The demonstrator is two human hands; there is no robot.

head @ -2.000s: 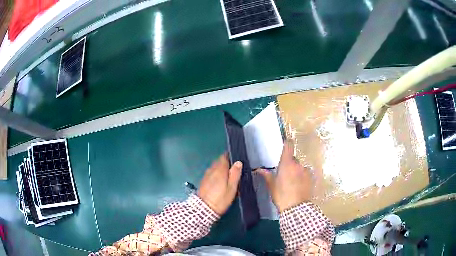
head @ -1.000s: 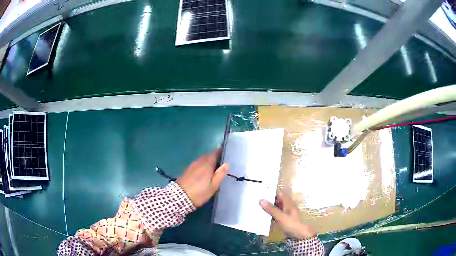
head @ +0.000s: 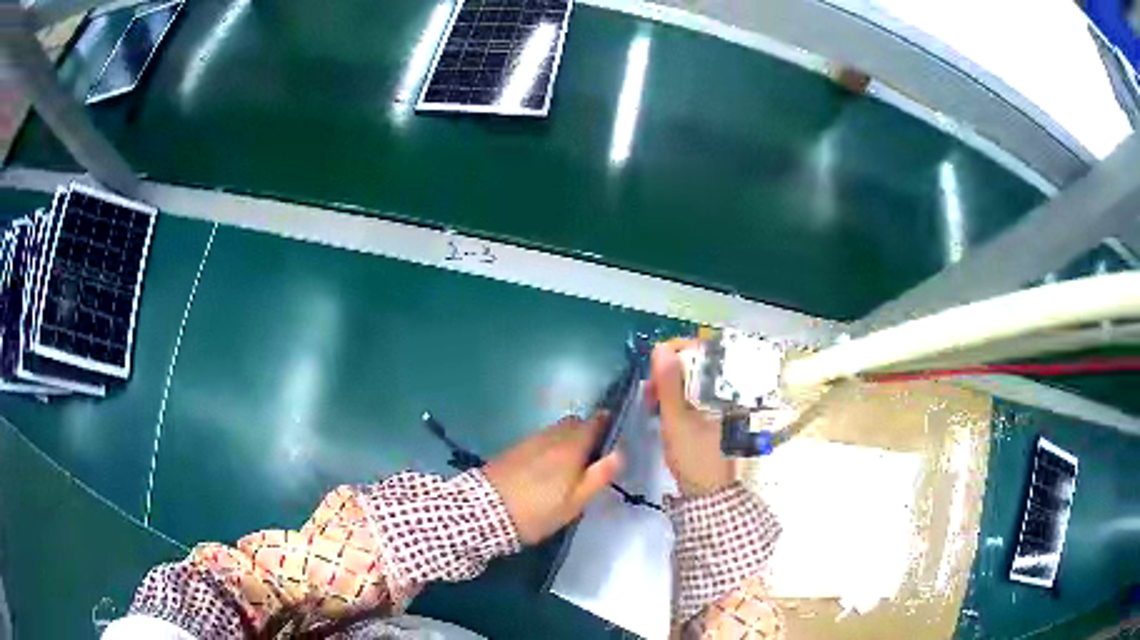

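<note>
The white-backed panel [head: 613, 569] lies on the green worktop at the mat's left edge, with a knotted black lead [head: 638, 500] across it. The black back piece [head: 625, 406] stands tilted up along its left side. My left hand [head: 544, 481] holds the back piece, thumb towards the panel. A black cable with a plug [head: 448, 440] sticks out left of it. My right hand [head: 694, 431] is closed at the left side of the pale glue gun [head: 750, 369], over the panel's upper right. The gun's tip and the fingers' far side are hidden.
Stacked panels [head: 94, 281] lie at left. One panel [head: 496, 53] lies beyond the pale rail [head: 413, 244], another [head: 135, 50] at upper left, another [head: 1045, 510] at far right. The cardboard mat [head: 944, 500] is at right. A cream hose [head: 975, 328] and red line cross above it.
The right hand has moved from the panel's lower right edge up to the glue gun. The gun has shifted left towards the panel. The left hand still holds the back piece. The view has turned.
</note>
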